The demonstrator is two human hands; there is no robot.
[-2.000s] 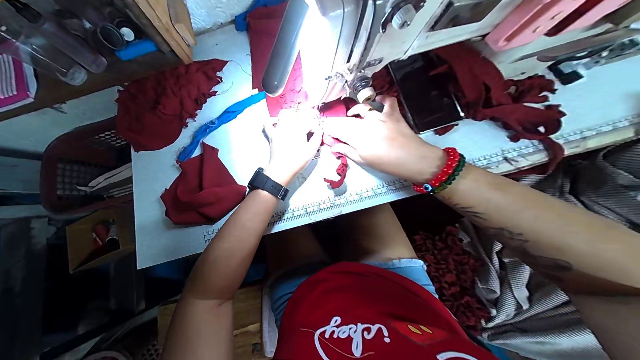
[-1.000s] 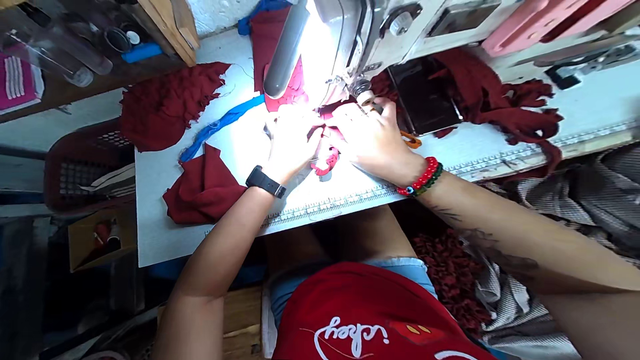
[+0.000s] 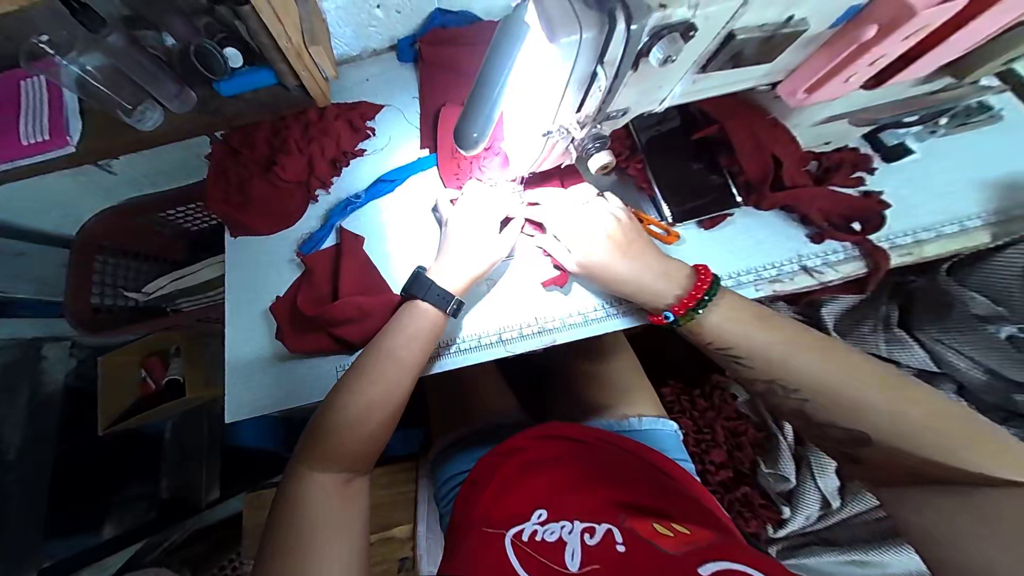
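Observation:
Under the bright lamp of a sewing machine (image 3: 592,72), my left hand (image 3: 476,232) and my right hand (image 3: 600,232) meet just in front of the needle area. Both hold a small piece of dark red fabric (image 3: 554,276), whose end hangs below the fingers. Glare hides the fingertips and the needle. Red cloth (image 3: 456,72) lies behind my left hand. A folded red cloth (image 3: 336,296) rests beside my left wrist, near a twisted blue fabric strip (image 3: 368,200). An orange-handled tool (image 3: 656,227) lies partly behind my right hand.
Ruffled red fabric (image 3: 280,168) lies at the table's left. On the right are a dark glossy phone-like object (image 3: 686,164) and red fabric strips (image 3: 768,168). A measuring tape (image 3: 528,328) runs along the front edge of the table. A plastic basket (image 3: 104,264) stands at the left.
My right hand has shifted slightly, and the orange-handled tool, hidden two seconds ago, now shows beside it. The small red piece's hanging end has changed shape below my fingers.

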